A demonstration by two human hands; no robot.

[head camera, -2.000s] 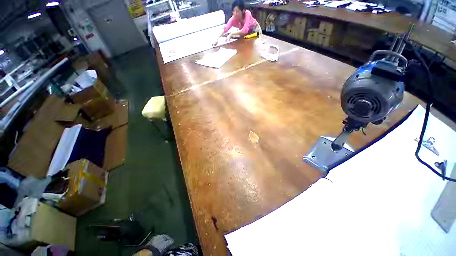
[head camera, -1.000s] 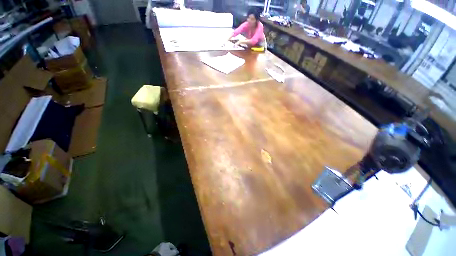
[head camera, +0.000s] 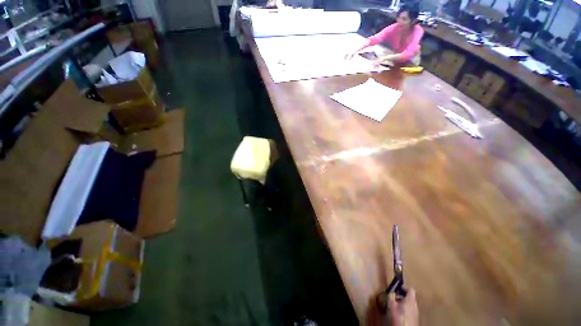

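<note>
Long dark fabric shears [head camera: 397, 258] show at the lower right, over the brown wooden table [head camera: 408, 191], with the blades pointing away from me. A bare hand [head camera: 403, 310] at the bottom edge is closed around their handles. By its place and thumb side it looks like my right hand. My left hand cannot be made out. A small blurred grey-dark patch at the bottom edge, left of the table, is too small to name.
A yellow-topped stool [head camera: 253, 159] stands by the table's left edge. Cardboard boxes [head camera: 108, 264] lie on the green floor at left. White sheets [head camera: 367, 99], a white curved piece [head camera: 463, 121] and a white roll [head camera: 306, 23] are on the table. A person in pink leans over the far end.
My view has moved forward along the table. The cutting machine and near white paper have left the picture. The shears and the hand holding them have appeared.
</note>
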